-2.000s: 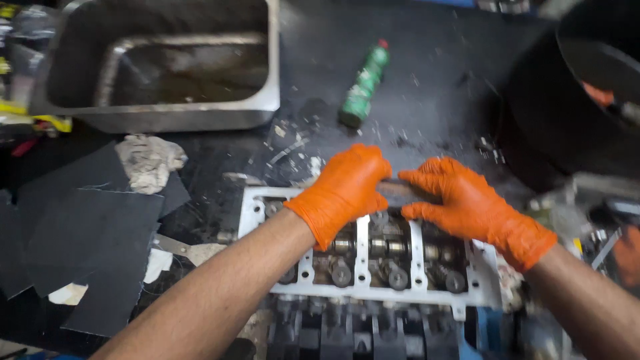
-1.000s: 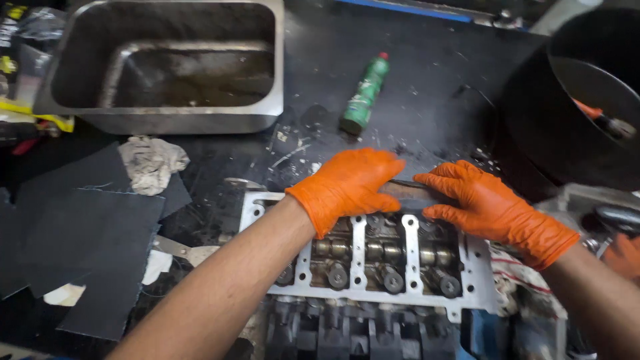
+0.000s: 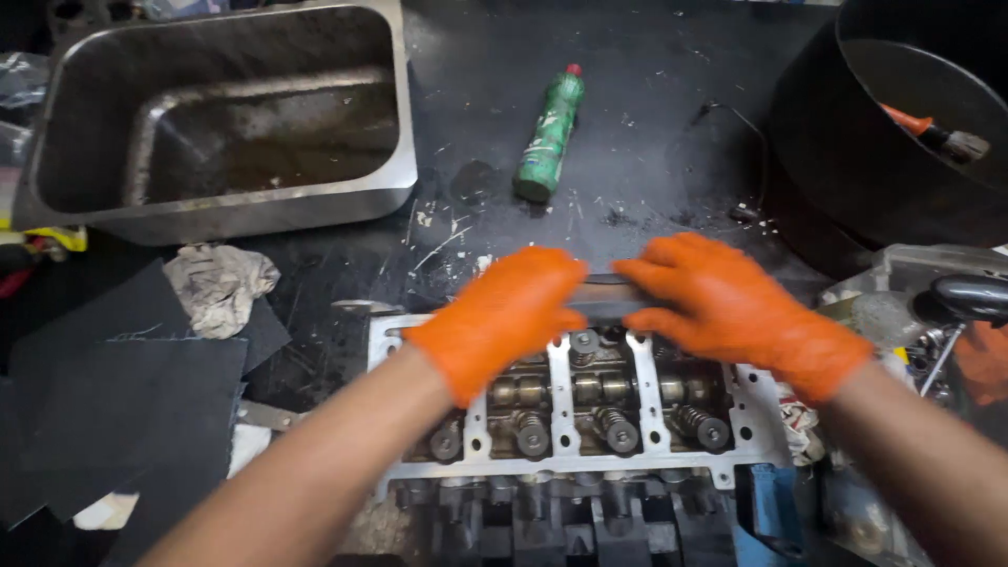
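Observation:
An engine's cylinder head [image 3: 564,394] lies on the black bench, its valve springs and camshaft showing between pale metal webs. Over its far edge, my left hand [image 3: 504,315] and my right hand [image 3: 713,307], both in orange gloves, grip a flat dark bar-like piece [image 3: 605,298] from its two ends. Its underside and most of its ends are hidden by my fingers, so its exact kind cannot be told. My left hand is over the head's far left part, my right hand over its far right part.
A steel pan [image 3: 405,165] with dark liquid stands back left, and a green bottle [image 3: 549,134] lies behind the hands. A black tub [image 3: 811,142] holds an orange-handled brush [image 3: 937,134]. At left are a crumpled rag [image 3: 219,287] and dark abrasive-looking sheets [image 3: 126,417]; a clear bin [image 3: 890,260] stands right.
Both hands stay at the far edge of the cylinder head with the flat piece between them. They shift only slightly relative to it.

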